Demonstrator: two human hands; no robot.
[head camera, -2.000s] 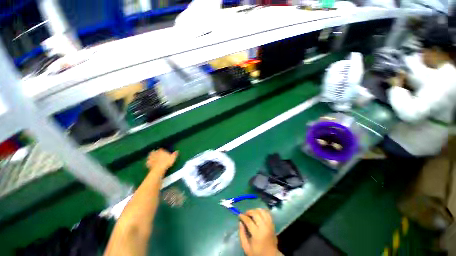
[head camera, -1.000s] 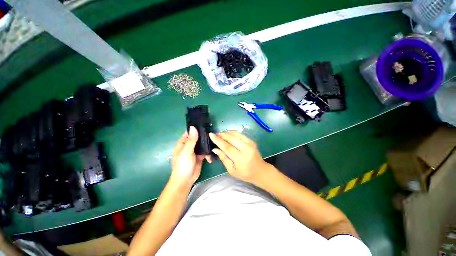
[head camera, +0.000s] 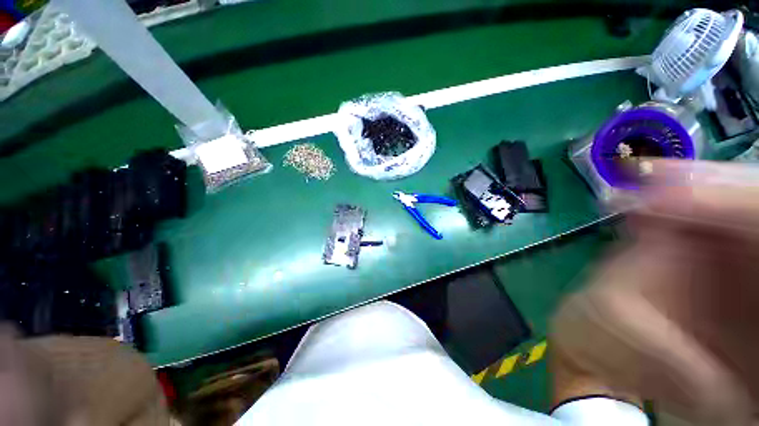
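The moulded plastic housing (head camera: 344, 236) lies on the green bench top, grey under glare. A small dark part (head camera: 372, 243) sticks out at its right side. The blue-handled flush cutters (head camera: 423, 210) lie spread to its right. My right hand (head camera: 674, 283) is large and blurred close to the camera at the right, away from the housing; whether it holds anything cannot be told. My left hand (head camera: 83, 378) shows only as a blurred, cut-off skin-coloured shape at the lower left; its fingers cannot be made out.
An open clear bag (head camera: 348, 150) holds black parts. Beside it are loose metal parts (head camera: 309, 161) and a labelled zip bag (head camera: 223, 158). Stacked housings (head camera: 79, 237) stand left, boxy black pieces (head camera: 519, 175) right of the cutters, then a purple basket (head camera: 601, 158) and fan (head camera: 691, 50).
The housing has been let go and now lies on the bench. Both hands have moved apart and up towards the camera, one to each side.
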